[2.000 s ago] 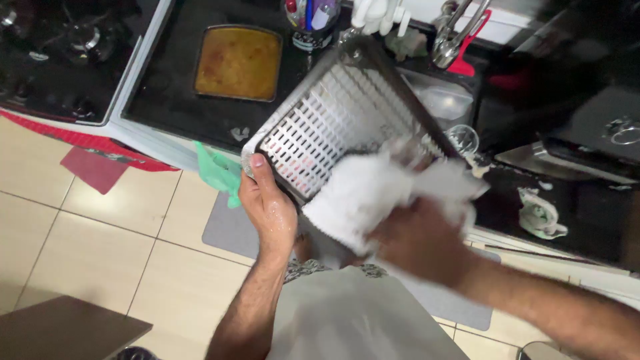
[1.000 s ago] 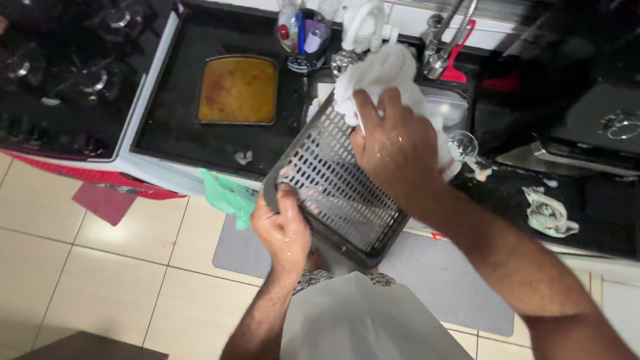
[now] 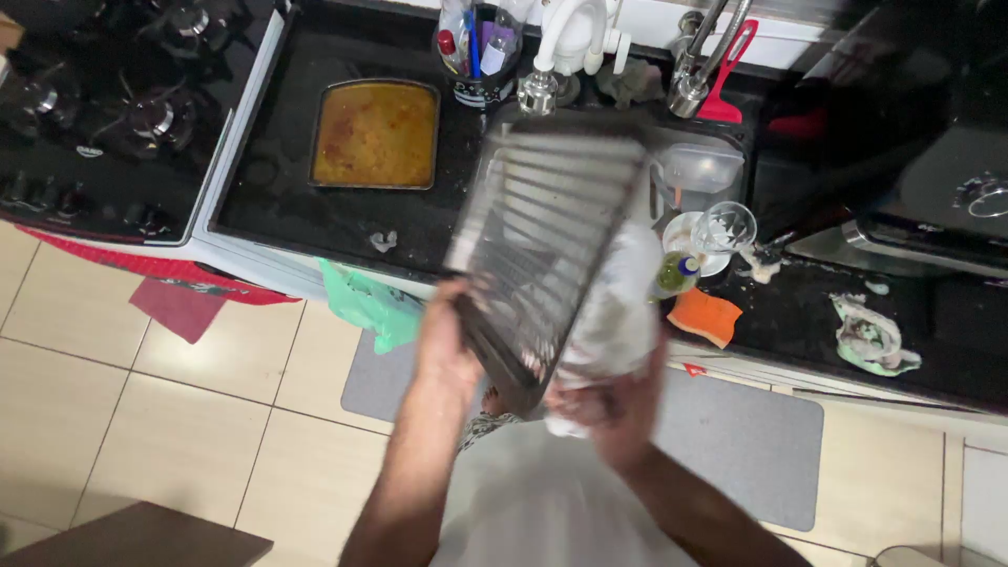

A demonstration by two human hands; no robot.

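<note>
A dark rectangular perforated basket (image 3: 551,213), blurred by motion, is held tilted in front of me over the counter edge. My left hand (image 3: 450,339) grips its near left corner, with the fingers partly hidden. On the other side my right hand (image 3: 610,409) holds a white cloth (image 3: 618,315) against or close beside the basket's right edge. The cloth hangs partly behind the basket. Whether the right fingers also touch the basket is too blurred to tell.
A pan of yellow-brown food (image 3: 376,135) sits on the black counter left of the sink. To the right are a clear glass (image 3: 724,227), a green bottle (image 3: 677,274), an orange sponge (image 3: 705,316) and a crumpled wet cloth (image 3: 870,335). A gas stove (image 3: 118,110) stands at left.
My right hand and the white cloth have moved from the basket's far end down to its near right side. The basket has turned, and its slatted side now shows.
</note>
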